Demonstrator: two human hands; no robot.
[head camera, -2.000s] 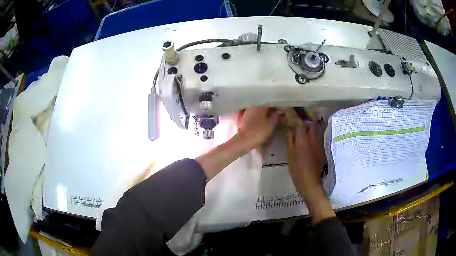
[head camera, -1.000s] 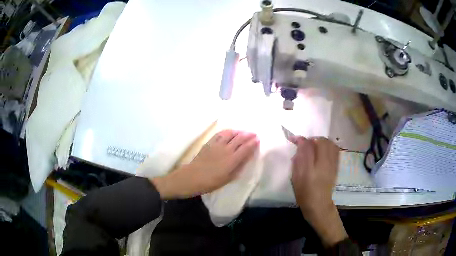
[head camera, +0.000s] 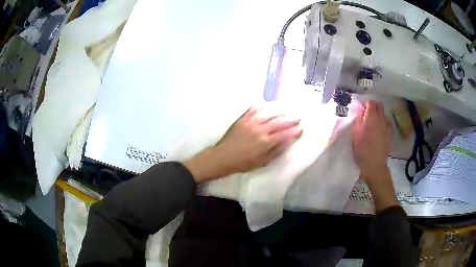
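White cloth (head camera: 263, 198) lies under the sewing machine head (head camera: 342, 99) and hangs over the table's front edge. My left hand (head camera: 256, 140) lies flat on the cloth, left of the needle area, fingers a little apart, with nothing visible in it. My right hand (head camera: 371, 136) is on the cloth's right edge, just right of and below the machine head, fingers close together. Whether it holds anything is hidden. Glare washes out the cloth and stitching spot between my hands; the needle cannot be made out.
Black-handled shears (head camera: 417, 151) lie under the arm beside a small tan block (head camera: 402, 121). A printed sheet (head camera: 450, 172) is at the right. The lamp (head camera: 273, 72) stands left of the head. Cream cloth (head camera: 68, 99) is heaped at the left. Ruler marks run along the front edge.
My right hand has moved up and right to beside the machine head; its small pointed blades no longer show. My left hand has moved right with the cloth. The view has shifted left.
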